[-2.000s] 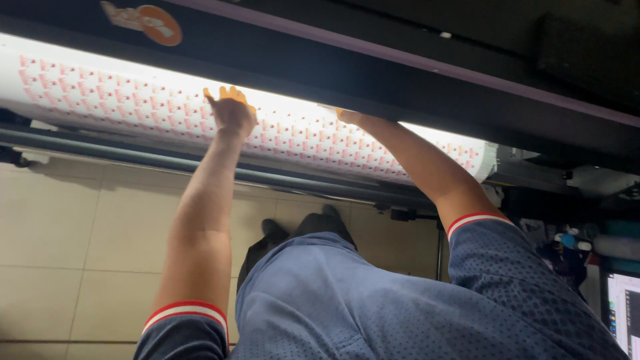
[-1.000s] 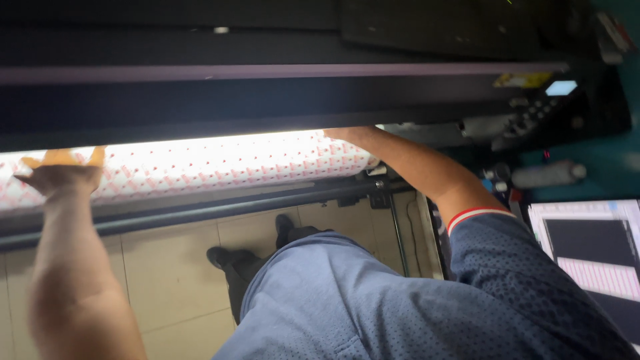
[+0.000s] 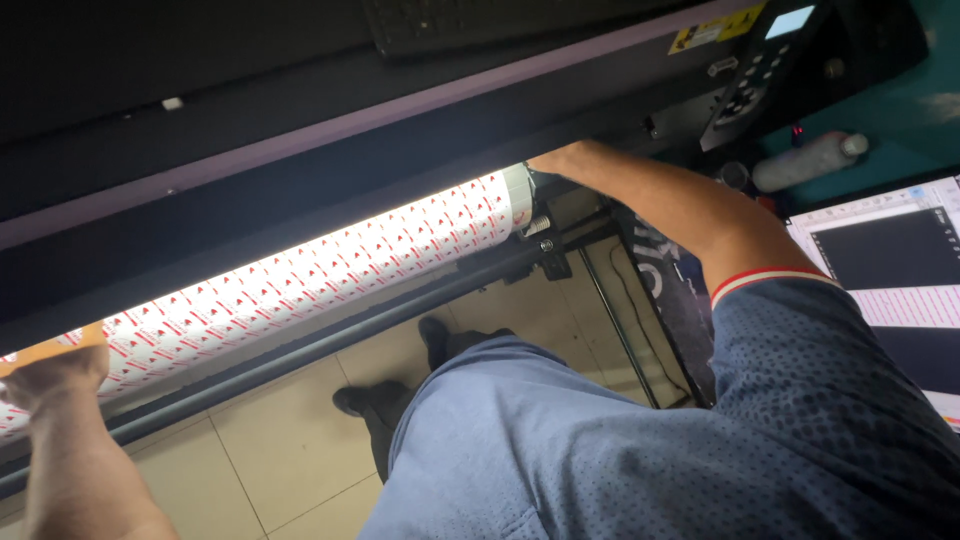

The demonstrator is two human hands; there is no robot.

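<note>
A white printed sheet with rows of small red marks (image 3: 315, 277) comes out of a dark wide-format printer (image 3: 300, 180) under a bright light. My left hand (image 3: 56, 367) lies against the sheet at the far left, its fingers spread and lit orange; whether it grips anything is unclear. At the sheet's right end, my right hand (image 3: 559, 159) reaches under the printer's front cover, and its fingers are hidden there. Just below that hand are the pale end band of the sheet (image 3: 519, 196) and a small metal spring (image 3: 537, 225).
A dark metal bar (image 3: 330, 341) runs below the sheet above the tiled floor (image 3: 262, 457). The control panel (image 3: 757, 75) is at upper right, near a plastic bottle (image 3: 810, 161). A lit monitor (image 3: 885, 247) stands right of my right arm.
The view has swung to the right, showing more of the control panel and monitor. My left hand stays on the sheet; my right hand is now at the sheet's right end.
</note>
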